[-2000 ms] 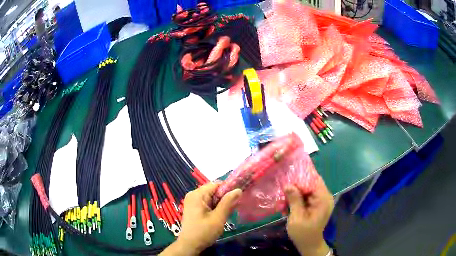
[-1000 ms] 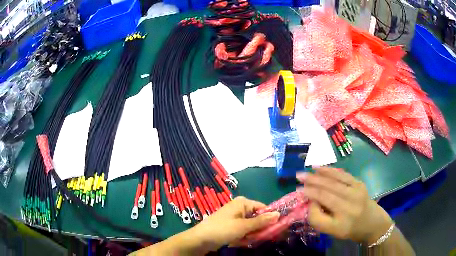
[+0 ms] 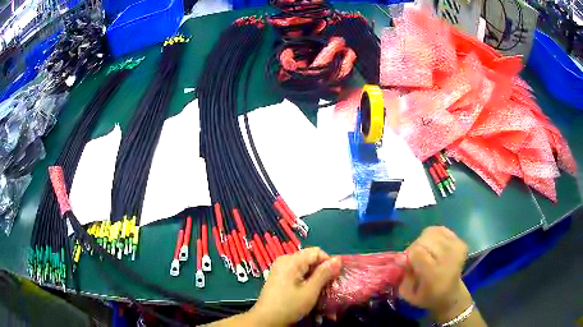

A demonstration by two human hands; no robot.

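Observation:
My left hand (image 3: 293,285) and my right hand (image 3: 436,271) hold a pink bubble bag (image 3: 364,276) between them at the bench's front edge, one hand at each end. The bag is stretched sideways; whether a cable end is inside cannot be told. A black power cable (image 3: 128,288) runs along the front edge toward my left hand. A wrapped cable end (image 3: 59,189), a pink roll, lies on the leftmost bundle. The blue tape dispenser (image 3: 380,203) stands behind the bag, with a yellow tape roll (image 3: 372,114) upright in it.
Cable bundles with green, yellow and red (image 3: 240,236) sleeves lie on white paper (image 3: 287,159). Coiled cables (image 3: 316,60) are stacked at the back. A pile of pink bubble bags (image 3: 473,108) lies right. Blue bins (image 3: 144,29) stand behind; clear plastic bags (image 3: 25,134) lie far left.
My right hand has moved from near the dispenser down to the bag's right end. The bag, earlier a raised roll with a loose flap, is now lower and stretched between both hands.

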